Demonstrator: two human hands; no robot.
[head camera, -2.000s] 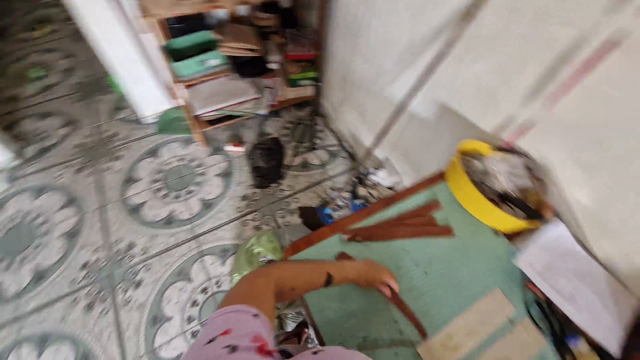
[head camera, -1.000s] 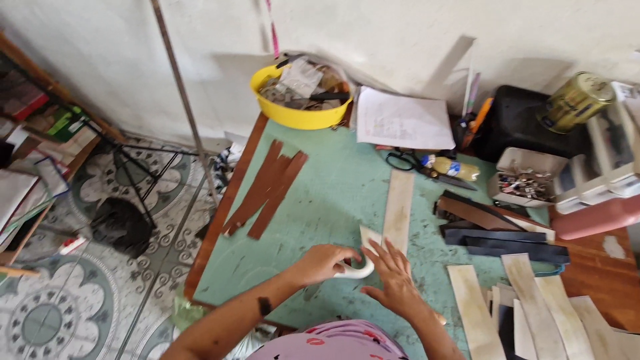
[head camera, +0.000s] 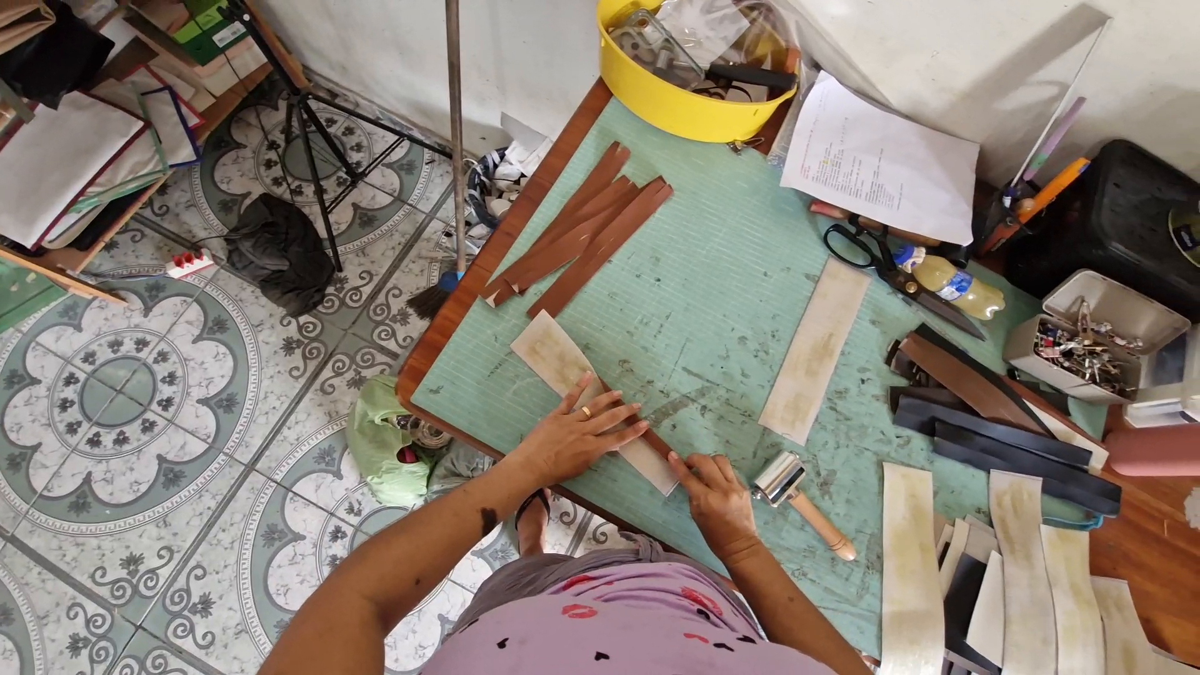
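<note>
My left hand (head camera: 581, 431) lies spread over a pale strip (head camera: 553, 352) and a narrow brown strip (head camera: 656, 441) along its edge. The fingertips of my right hand (head camera: 717, 497) touch the lower end of the brown strip; whether they pinch it is unclear. Just right of that hand a metal roller with a wooden handle (head camera: 783, 478) rests on the green cutting mat (head camera: 712, 272). Several brown strips (head camera: 586, 234) form a loose pile farther up the mat. Another pale strip (head camera: 816, 352) lies beside black-handled scissors (head camera: 900, 277).
A yellow basin (head camera: 694, 108) of odds and ends stands at the back corner, beside a printed paper (head camera: 877, 155). A small bottle of yellowish liquid (head camera: 956, 286), a box of metal parts (head camera: 1078, 347), dark strips (head camera: 1012, 459) and pale strips (head camera: 909, 562) lie at right.
My left hand now lies flat on the strips, and my right hand is at their lower end. A white ring-shaped thing was by my hands one second ago. The view has shifted greatly since two seconds ago.
</note>
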